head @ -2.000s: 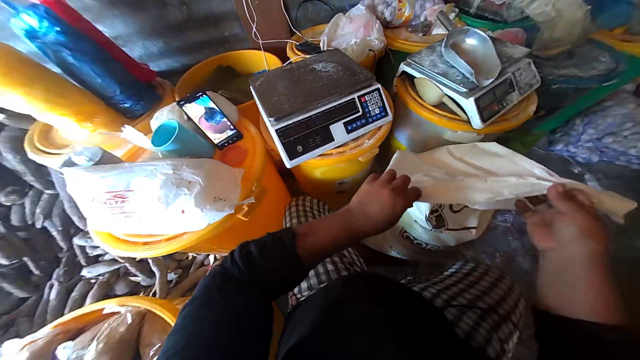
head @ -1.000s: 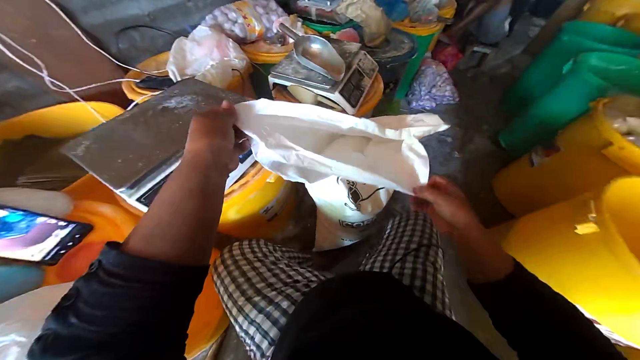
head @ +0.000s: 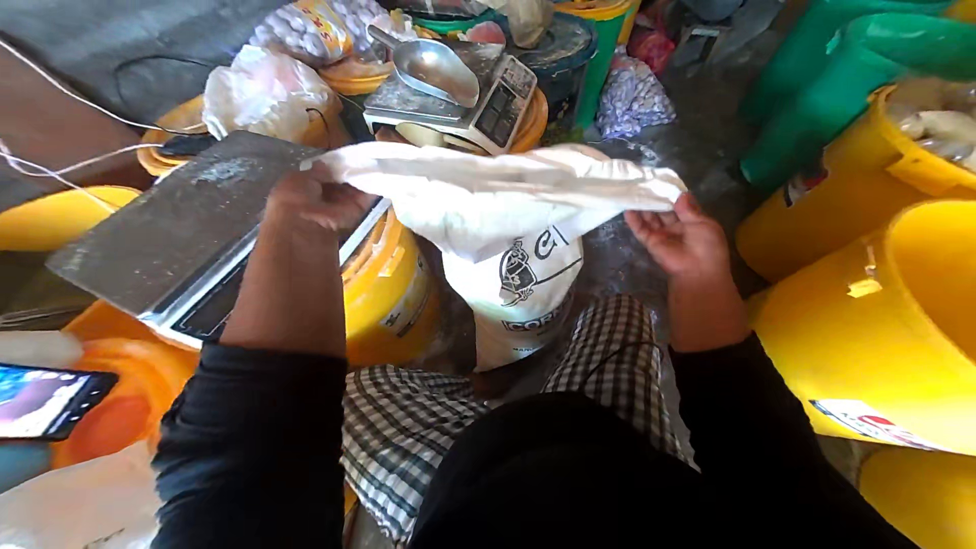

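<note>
A white woven sack (head: 511,282) with printed writing and a dark figure stands upright between my knees. Its wide mouth is stretched flat between my two hands, so what is inside is hidden. My left hand (head: 316,200) grips the left corner of the rim, over the edge of a digital scale (head: 191,221). At the right corner, my right hand (head: 680,235) pinches the rim between thumb and fingers. Beyond the sack, a metal scoop (head: 436,70) lies on a second scale (head: 499,107).
Yellow buckets (head: 831,320) and green containers (head: 862,91) stand at the right. A yellow bucket (head: 389,297) is close left of the sack. A phone (head: 53,400) lies at the left edge. Behind are a plastic bag (head: 263,95) and a mesh bag of garlic-like bulbs (head: 633,95).
The sack's mouth, seen open with pale contents a second ago, is now drawn flat and level between my hands. The view has swung right since the first frame.
</note>
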